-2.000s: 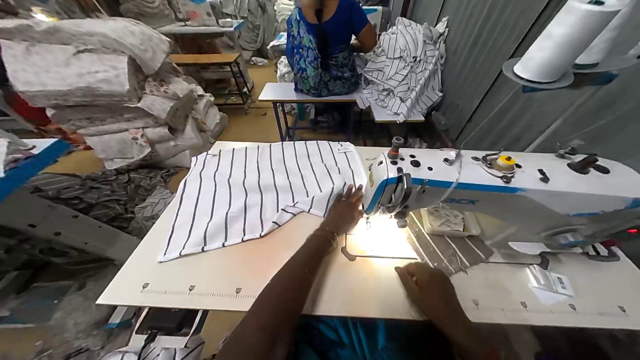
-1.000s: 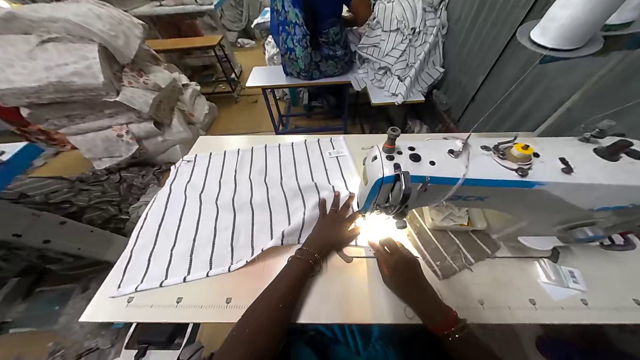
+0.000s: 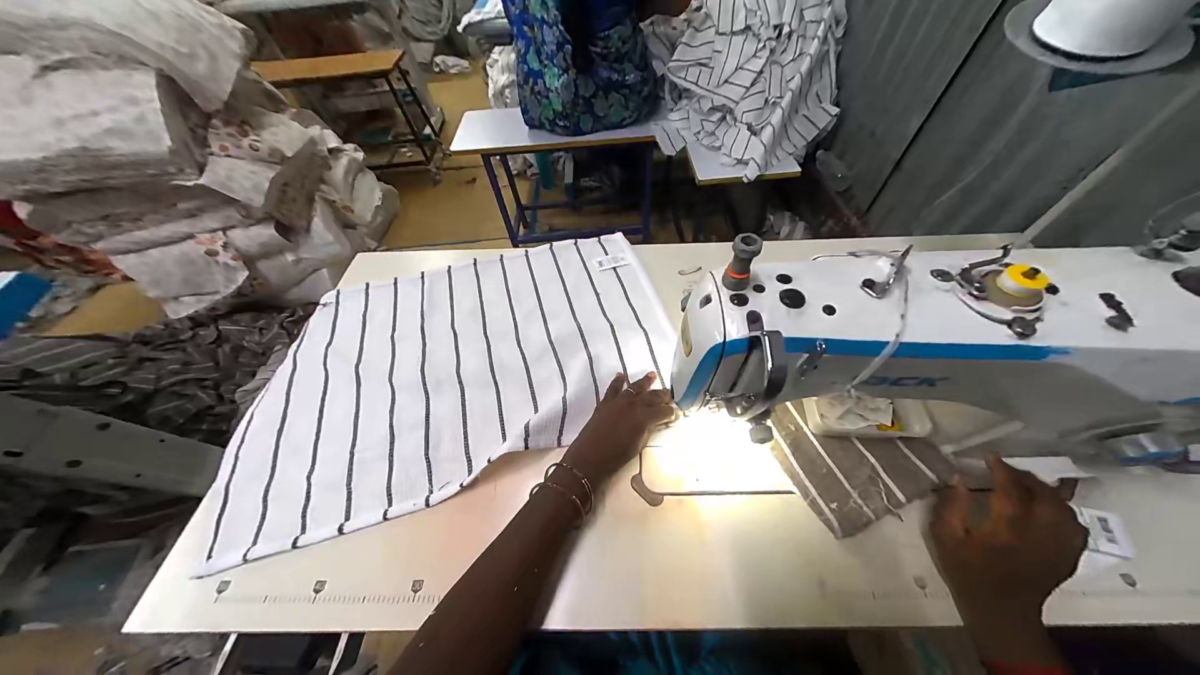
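White cloth with dark stripes [image 3: 431,384] lies spread on the left of the machine table, a small white label [image 3: 611,262] at its top corner. My left hand [image 3: 626,417] rests on the cloth's right edge, close beside the lit needle area of the white and blue sewing machine [image 3: 900,366]. At the right, my right hand [image 3: 1008,530] is over the table by the end of a brown striped cloth piece [image 3: 853,469]; whether its fingers hold anything cannot be told. White labels with printed codes [image 3: 1106,532] lie just beyond that hand.
A small tray [image 3: 867,417] sits behind the machine arm. A thread cone [image 3: 1097,28] stands at the upper right. Bundled cloth [image 3: 103,131] is piled at the left. Ahead, a person [image 3: 586,75] sits on a bench [image 3: 553,136] beside heaped striped cloth [image 3: 750,75].
My right hand has moved from the needle area to the right, near the brown cloth and labels. My left hand stays at the striped cloth's edge, which lies spread out flatter than two seconds ago.
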